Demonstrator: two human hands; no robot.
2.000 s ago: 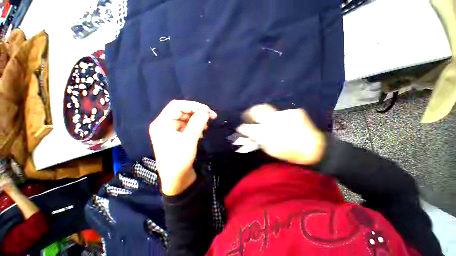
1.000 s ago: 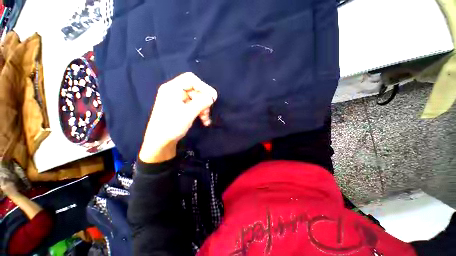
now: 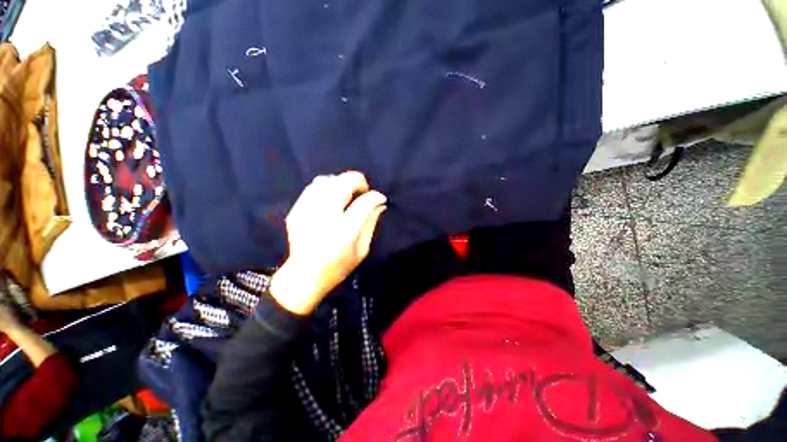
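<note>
A navy vest [image 3: 414,121] lies spread over the white table and hangs over its front edge. White thread tails and small white dots show on it. My left hand [image 3: 332,233] is at the vest's lower part, thumb and fingers pinching a bit of the navy cloth. Creases run from the fingertips. No needle can be made out. My right hand is not in view. A dark red dish [image 3: 128,168] with many small white pieces stands left of the vest.
Navy and checked garments [image 3: 207,319] are heaped at lower left. Brown garments [image 3: 26,173] lie at far left, above another person's arm [image 3: 26,337]. A crumpled clear packet [image 3: 129,26] is at top left. Beige cloth [image 3: 764,164] hangs at right over speckled floor.
My right hand, earlier over the vest with something pale and pointed, has left the view. My left hand came down from its raised fist onto the vest's lower part and now pinches the cloth.
</note>
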